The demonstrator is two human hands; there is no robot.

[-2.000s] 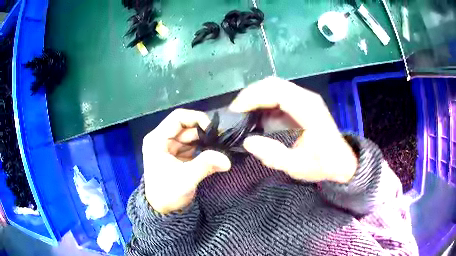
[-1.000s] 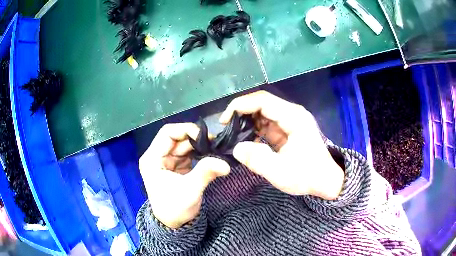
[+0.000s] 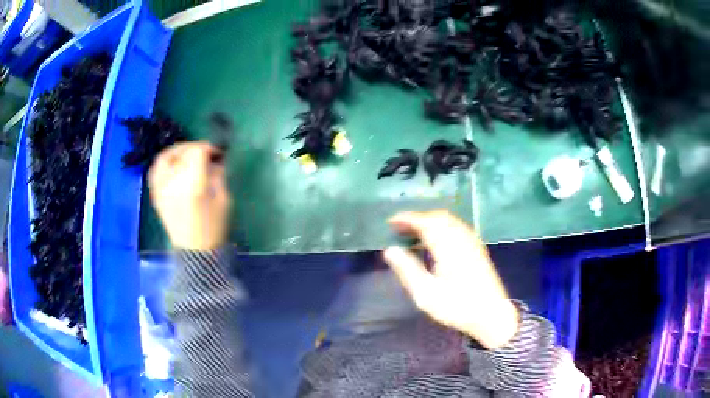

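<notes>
My left hand [image 3: 189, 194] is blurred over the left end of the green table, its fingers closed. A blurred black hair piece [image 3: 221, 128] shows at its fingertips. A black spiky clump [image 3: 152, 140] lies just beyond that hand, beside the blue bin. My right hand [image 3: 455, 280] is at the table's front edge, thumb and fingers apart, with nothing visible in it. A small curved black section [image 3: 399, 164] and a fuller black piece [image 3: 449, 158] lie side by side beyond my right hand.
A large black heap [image 3: 498, 62] covers the table's far side. A white glue bottle [image 3: 564, 177] and white stick [image 3: 615, 175] lie at right. The blue bin [image 3: 109, 210] of black parts stands left. A dark crate [image 3: 619, 311] is lower right.
My hands have parted from the black piece they shared above the lap. The left has moved out to the table's left end; the right has opened. The view has shifted, showing the far heap.
</notes>
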